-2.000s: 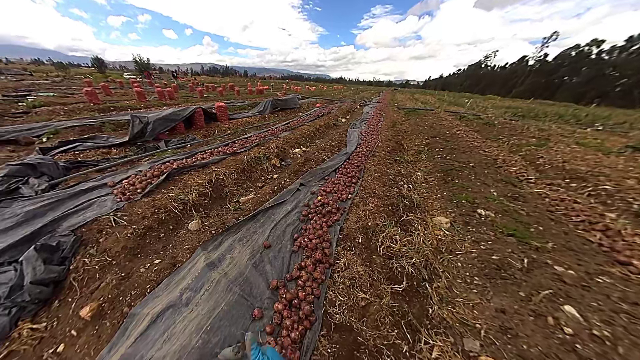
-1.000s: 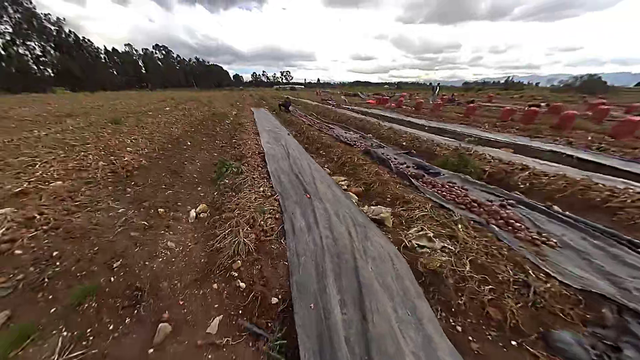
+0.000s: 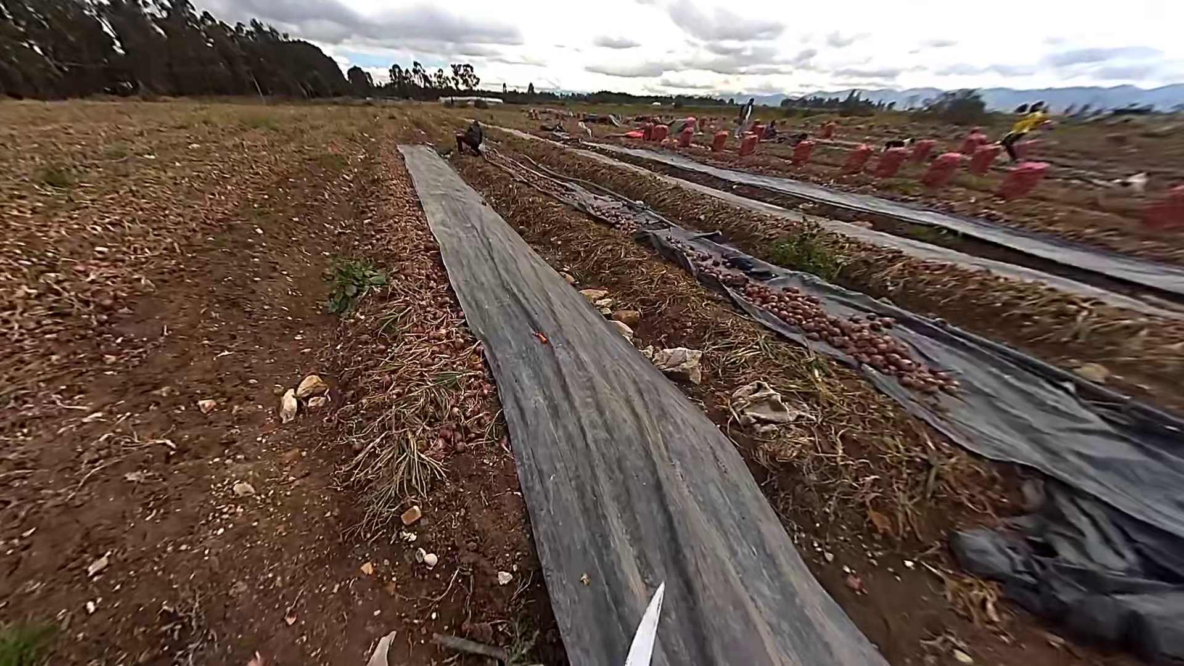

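Note:
Neither my left hand nor my right hand is in view. A pointed metal blade (image 3: 646, 629) rises from the bottom edge over a long grey plastic sheet (image 3: 601, 416); its handle and whatever holds it are hidden below the frame. Farther up the sheet lies a small orange-red object (image 3: 541, 338), too small to identify. Along the sheet's left side runs a row of onions with dry tops (image 3: 435, 370). Reddish onions (image 3: 832, 328) are heaped on another dark sheet to the right.
Pale stones (image 3: 310, 388) lie in the soil at left, with crumpled pale scraps (image 3: 763, 407) right of the sheet. Bunched black plastic (image 3: 1082, 573) is at lower right. A person (image 3: 470, 139) crouches near the sheet's far end; another (image 3: 1025, 125) is among red mesh sacks (image 3: 942, 169).
The view has swung strongly from the onion-covered sheet of two seconds ago, where a blue-gloved hand showed at the bottom. The blade has come into view since one second ago.

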